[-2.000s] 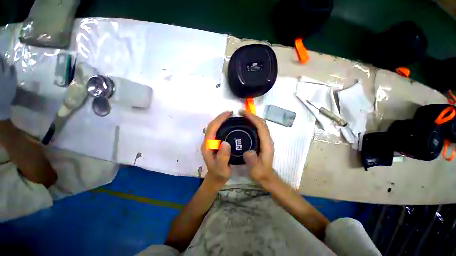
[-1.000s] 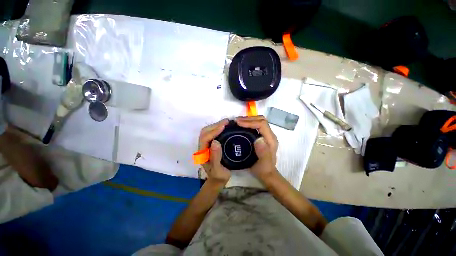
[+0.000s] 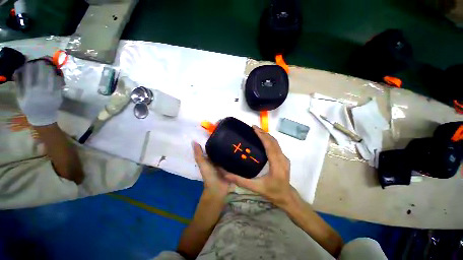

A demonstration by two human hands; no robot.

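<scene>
A black rounded speaker (image 3: 236, 147) is held over the bench's front edge, its face with orange plus, minus and dots turned up. Its orange strap (image 3: 207, 126) sticks out at the upper left. My left hand (image 3: 210, 170) supports its lower left side. My right hand (image 3: 274, 170) grips its right side and lower edge. Both hands are bare. A second black speaker (image 3: 266, 87) lies just beyond, its orange strap pointing toward me. A grey-green block (image 3: 293, 128) lies on the white work paper (image 3: 302, 152) to the right.
White cloths (image 3: 368, 124) and a thin tan tool (image 3: 341, 128) lie right, near a small black box (image 3: 394, 168) and more speakers. Round metal tops (image 3: 141, 95) and a brush (image 3: 116, 104) lie left. A neighbour's gloved hand (image 3: 39, 94) touches a dark speaker. A green conveyor (image 3: 203, 28) runs behind.
The held speaker has turned from its round logo end to its button face. My hands have shifted their grip. The view has moved, and the neighbour's gloved hand now shows at left.
</scene>
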